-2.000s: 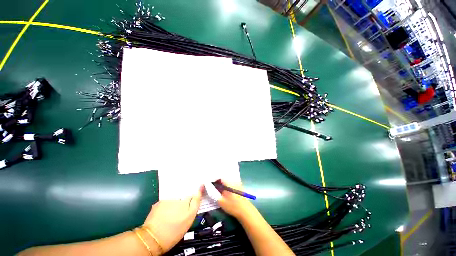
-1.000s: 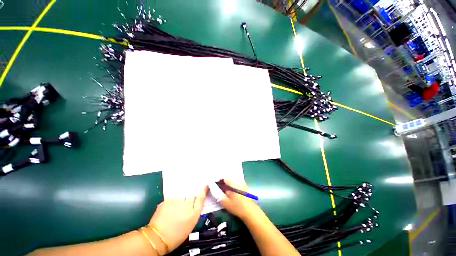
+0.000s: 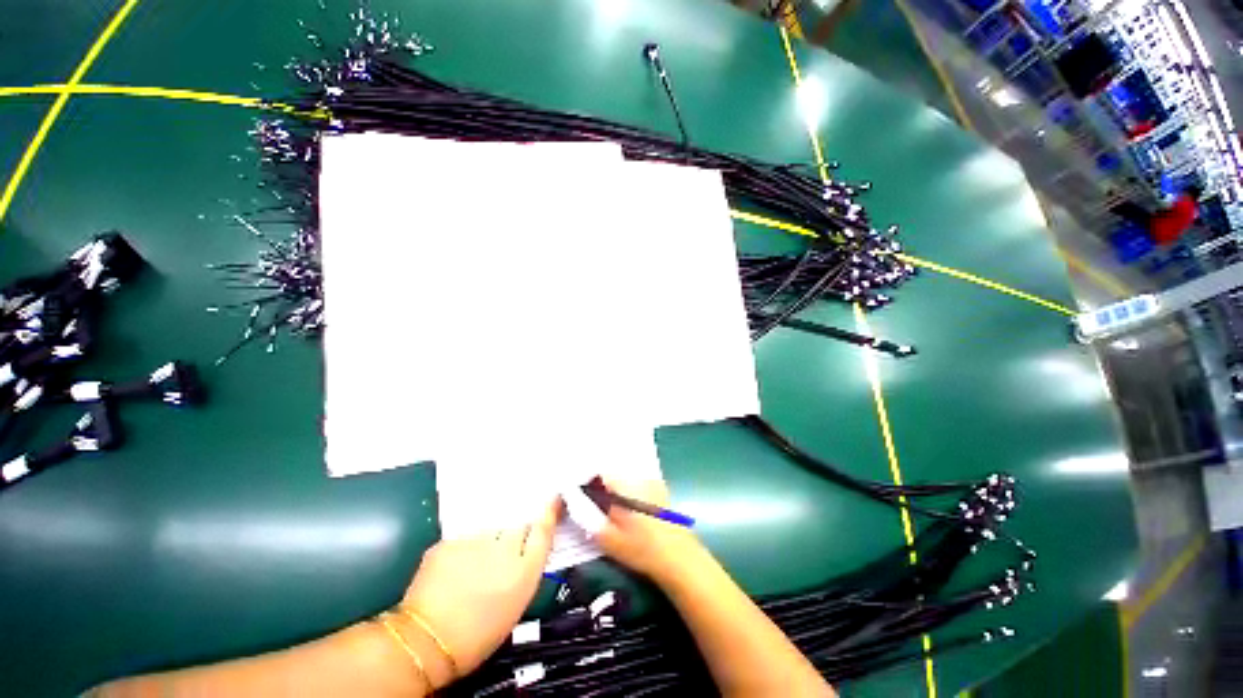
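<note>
White paper sheets (image 3: 525, 300) overlap on the green bench and look blank from glare. They cover the middle of black wire harness bundles (image 3: 504, 113). My left hand (image 3: 484, 580) lies on the lower sheet's bottom part, fingertips near its lower edge; whether it grips the paper is hidden. My right hand (image 3: 638, 529) holds a dark pen with a blue end (image 3: 657, 510) over the same sheet. A white covering (image 3: 582, 507) shows at the right hand's fingers. The pen tip cannot be made out.
Black harness branches with white labels (image 3: 55, 334) lie at the left. More harness bundles (image 3: 845, 614) lie under and right of my forearms. A short single cable (image 3: 665, 93) lies at the back. A pale power strip (image 3: 1121, 316) is at the right bench edge, with racks beyond.
The view has shifted slightly. Both hands stay at the lower sheet, and the pen stays in my right hand. The sheets and harnesses show no clear movement on the bench.
</note>
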